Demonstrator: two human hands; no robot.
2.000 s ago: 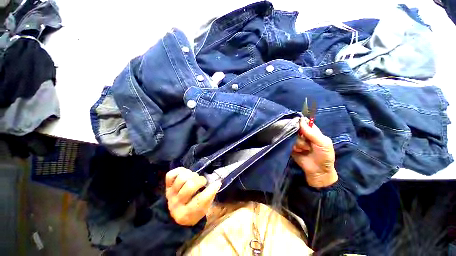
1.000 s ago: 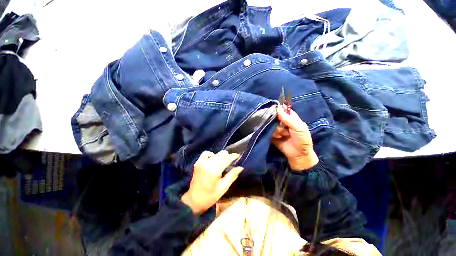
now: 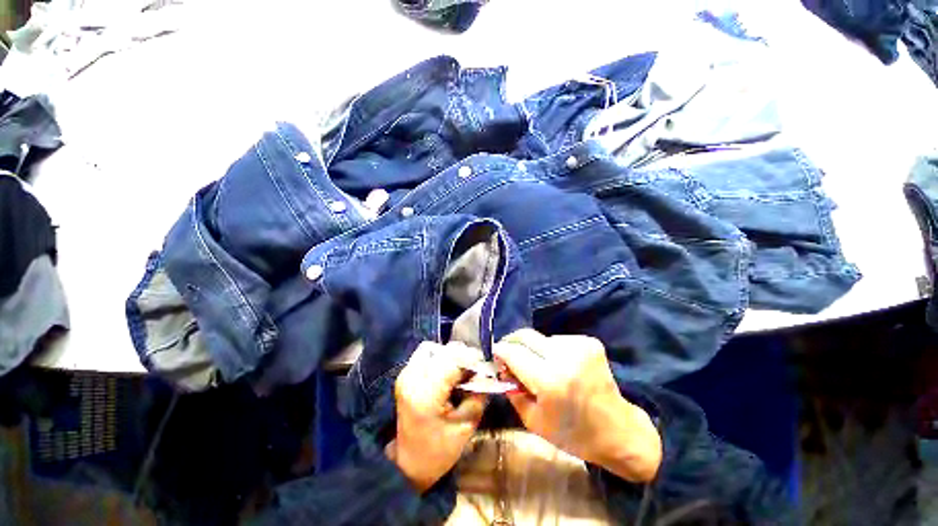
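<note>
A dark blue denim jacket [image 3: 555, 231] with pale topstitching and round metal buttons lies over the table's front edge. Its hem band makes an open loop, with the grey inside showing. My left hand [image 3: 437, 406] grips the near edge of the hem. My right hand [image 3: 571, 396] is against it, pinching at the same edge. A small red part of the snips [image 3: 511, 389] shows between my hands; the blades are mostly hidden. A pale piece, possibly a label or fabric edge, lies between my fingertips.
More denim [image 3: 411, 118] and a pale grey garment with white cord [image 3: 710, 98] lie beyond on the white table [image 3: 226, 62]. Black and grey garments [image 3: 31, 298] hang at the left. A dark crate [image 3: 87, 416] is below left. Other garments lie at the far edges.
My right hand has come down and left along the hem to meet my left hand. The snips no longer point upward. The hem opening is now upright, and the view takes in more of the far table.
</note>
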